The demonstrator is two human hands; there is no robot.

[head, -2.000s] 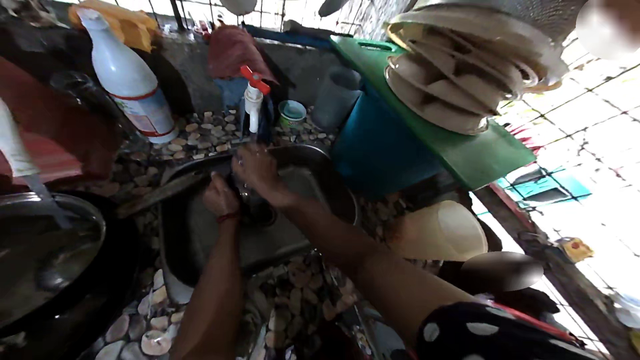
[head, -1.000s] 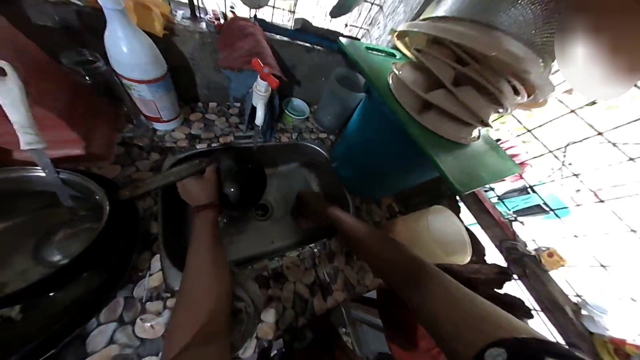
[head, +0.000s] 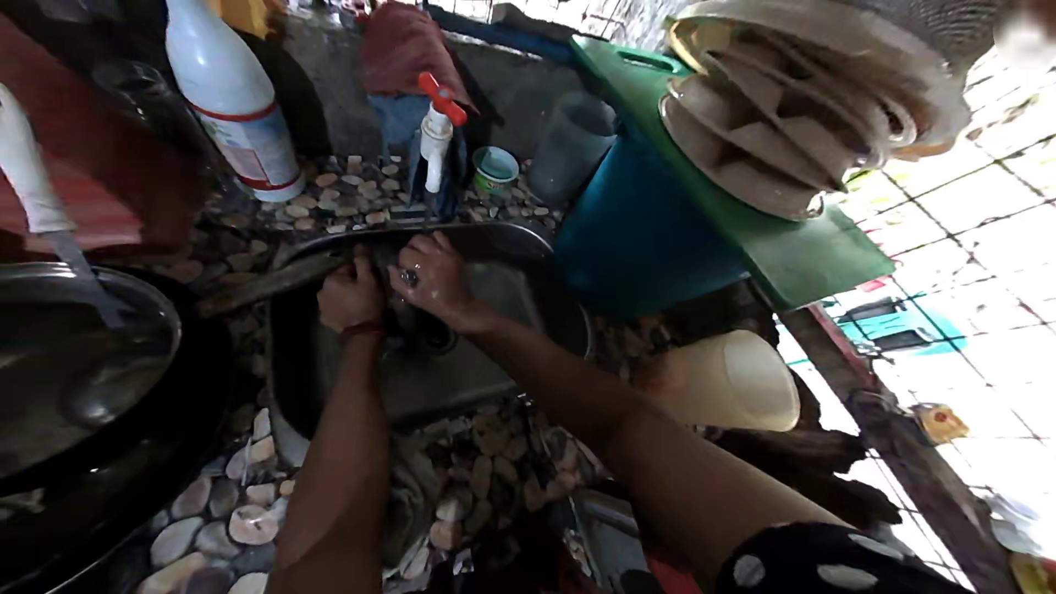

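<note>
Both hands are over a metal sink basin [head: 462, 388]. My left hand [head: 353, 295] is closed around a dark utensil with a long, worn handle [head: 272, 285], which reaches out over the basin's left rim. Close beside it, my right hand [head: 433, 276], wet and with bent fingers, is at the dark head of that utensil; whether it grips the head or a small thing cannot be made out. The head is mostly hidden by the hands and shadow. Behind them stands a white plastic faucet [head: 435, 144] with a red handle.
A white bottle [head: 239, 107], a small tub [head: 496, 169] and a grey cup [head: 571, 148] stand behind the sink. At right, a green board [head: 813, 256] bearing stacked dishes [head: 751, 140] lies on a blue container [head: 652, 231], near a yellowish pitcher [head: 726, 379]. A pot [head: 91, 355] with a ladle is at left.
My right hand has moved from the basin's right part back to the utensil's head beside my left hand. My left hand keeps hold of the utensil, whose round dark head showed plainly one second ago.
</note>
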